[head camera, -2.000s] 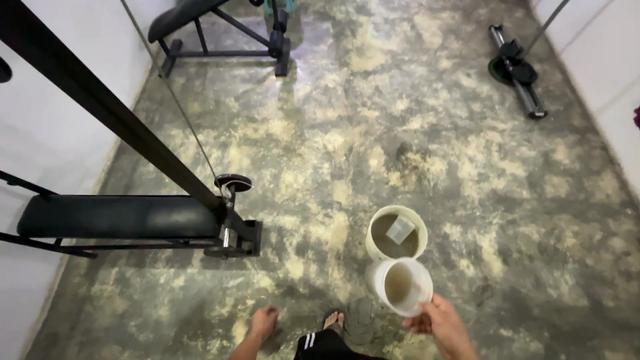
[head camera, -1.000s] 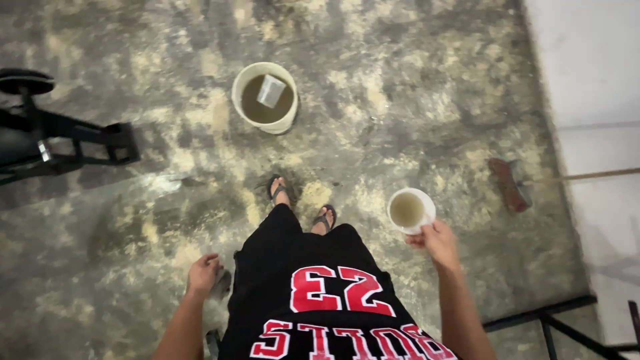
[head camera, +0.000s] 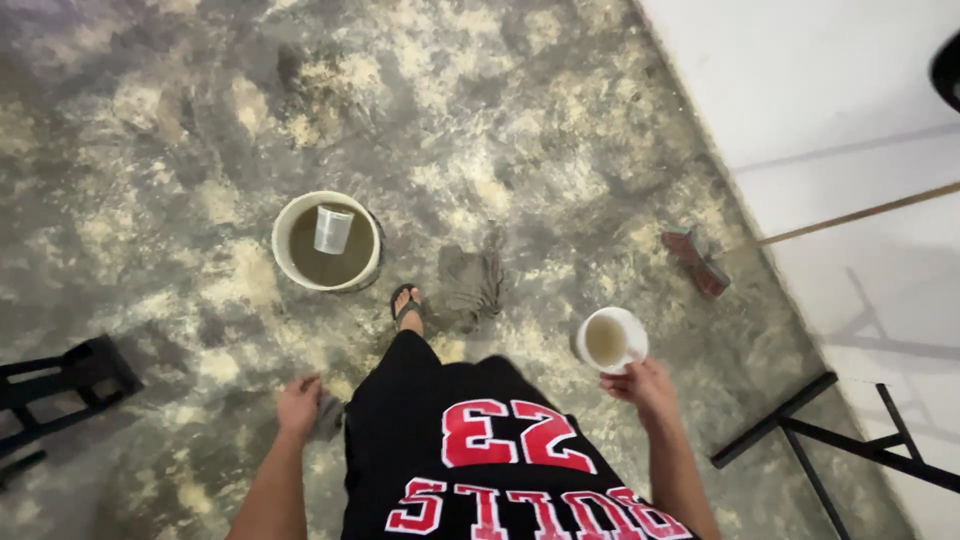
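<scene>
My right hand (head camera: 637, 382) grips the near edge of a white plastic container (head camera: 634, 337) with cloudy brownish liquid in it, held above the floor at the right. At the left, my left hand (head camera: 300, 405) hangs beside my shorts with fingers slightly curled, holding nothing that I can see. A large off-white bucket (head camera: 283, 259) of murky brown liquid stands on the floor ahead of my left hand. Inside that bucket, a translucent plastic cup (head camera: 332, 229) lies tilted in the liquid.
A grey rag (head camera: 471, 279) lies on the mottled floor ahead of me. A floor brush or similar reddish head (head camera: 696, 264) lies near the right wall. Black metal frames stand at the lower left (head camera: 67, 394) and lower right (head camera: 810, 427). My sandalled foot (head camera: 407, 304) is near the bucket.
My right hand has carried the white container from beside the bucket to the right, away from it. The view has swung strongly toward the right wall.
</scene>
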